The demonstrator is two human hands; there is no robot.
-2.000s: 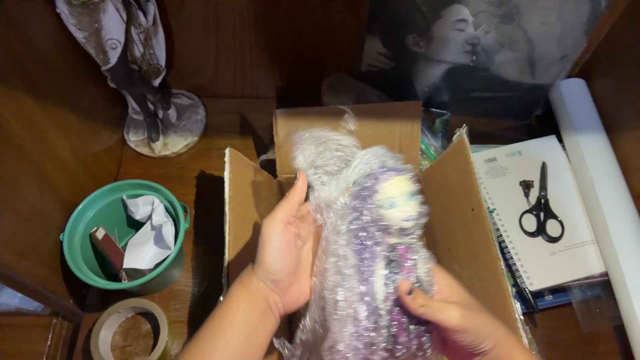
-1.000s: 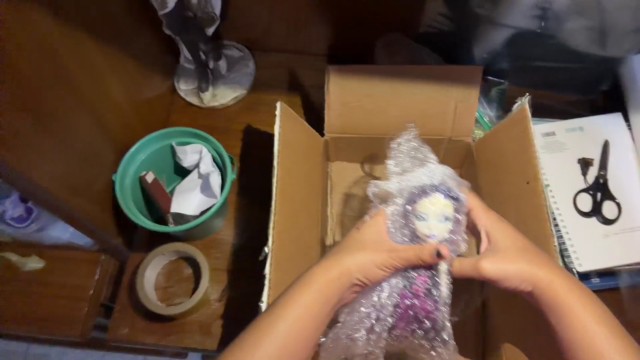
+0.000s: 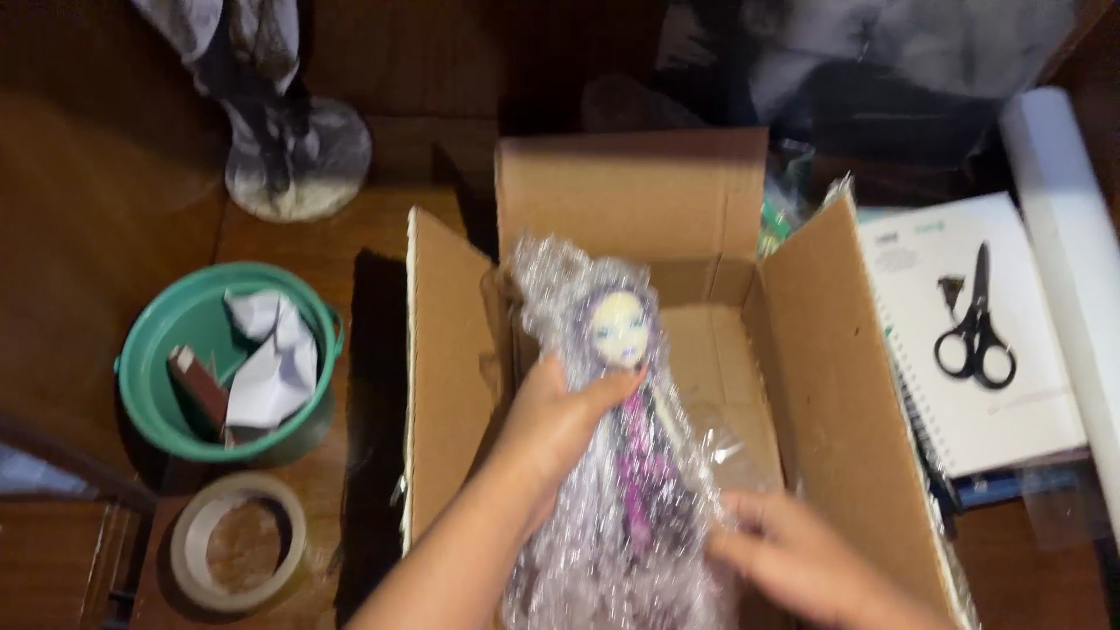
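Observation:
A doll [image 3: 634, 420] with purple hair and a pink-and-dark outfit lies face up inside clear bubble wrap [image 3: 569, 560]. My left hand [image 3: 560, 424] grips the wrapped doll at its upper body, the thumb lying just under the doll's chin. Lower down, at the right edge of the wrap, the fingers of my right hand [image 3: 770, 547] pinch the plastic; this hand is slightly blurred. Both hands and the bundle are over an open cardboard box [image 3: 831, 367] with its flaps up. The doll's lower end is hard to make out through the wrap.
Left of the box stand a green bucket [image 3: 140, 376] holding crumpled paper [image 3: 271, 376] and a brown object, a roll of tape [image 3: 188, 560] and a statuette's base [image 3: 297, 188]. On the right, black-handled scissors [image 3: 976, 341] lie on a spiral notebook [image 3: 1032, 420] beside a white roll [image 3: 1063, 236].
My right hand has moved from the doll's upper right side down to the wrap's lower right edge. My left hand still holds the bundle, which now leans to the left at its top.

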